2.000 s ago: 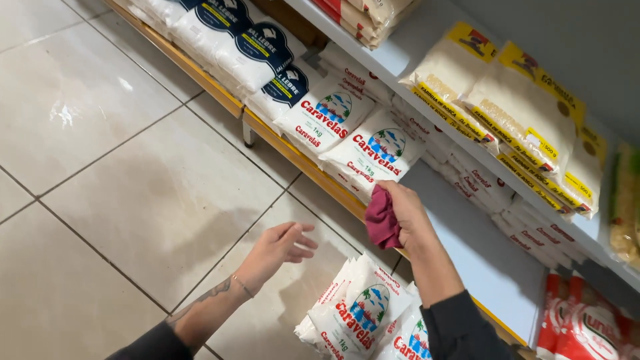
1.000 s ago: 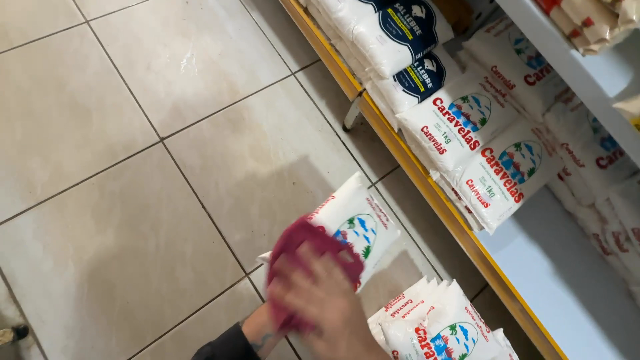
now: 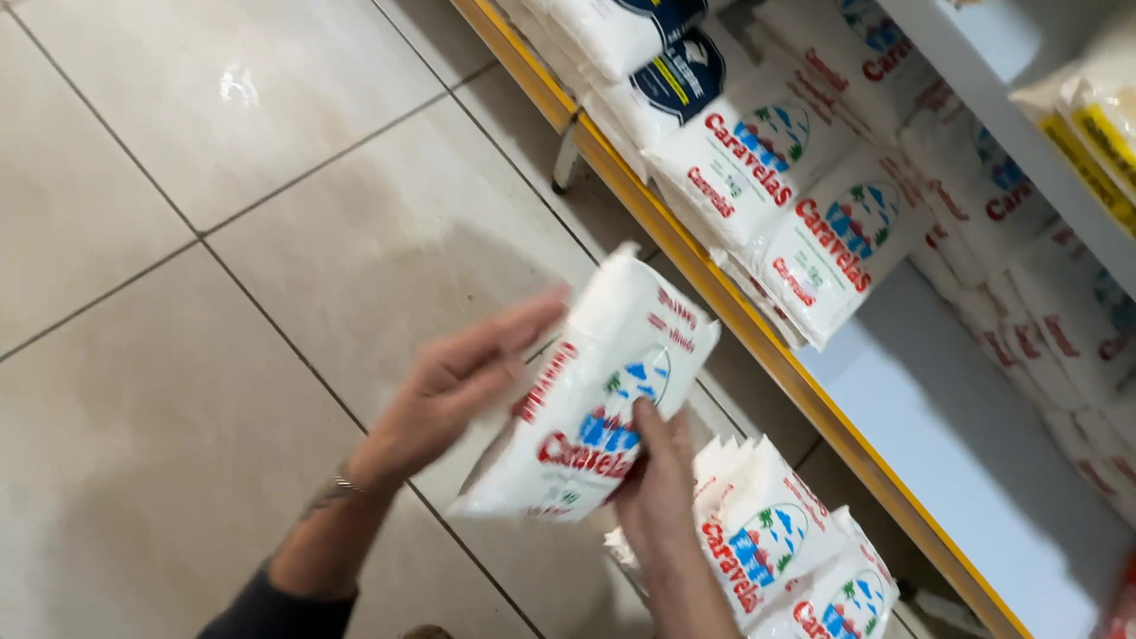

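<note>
A white plastic Caravelas bag (image 3: pixel 603 399) is tilted in the middle of the view, above the tiled floor. My right hand (image 3: pixel 657 470) grips its lower right side, thumb across the printed front. A bit of dark red cloth seems to show under that hand, mostly hidden. My left hand (image 3: pixel 470 382), slightly blurred, is at the bag's left edge with fingers extended; whether it touches the bag I cannot tell. Below and right, more Caravelas bags (image 3: pixel 754 541) form a low pile beside the shelf.
The bottom shelf's yellow edge (image 3: pixel 799 382) runs diagonally on the right. On it lie stacked Caravelas bags (image 3: pixel 825 248) and white bags with dark blue labels (image 3: pixel 679 75). A shelf leg (image 3: pixel 565 160) meets the floor. Yellow-and-clear packages (image 3: pixel 1096 133) sit on the upper shelf.
The dark red cloth covered part of the held bag one second ago; now the bag's front shows. My left hand has come into sight at its left side. Two seconds ago my right hand held only the cloth.
</note>
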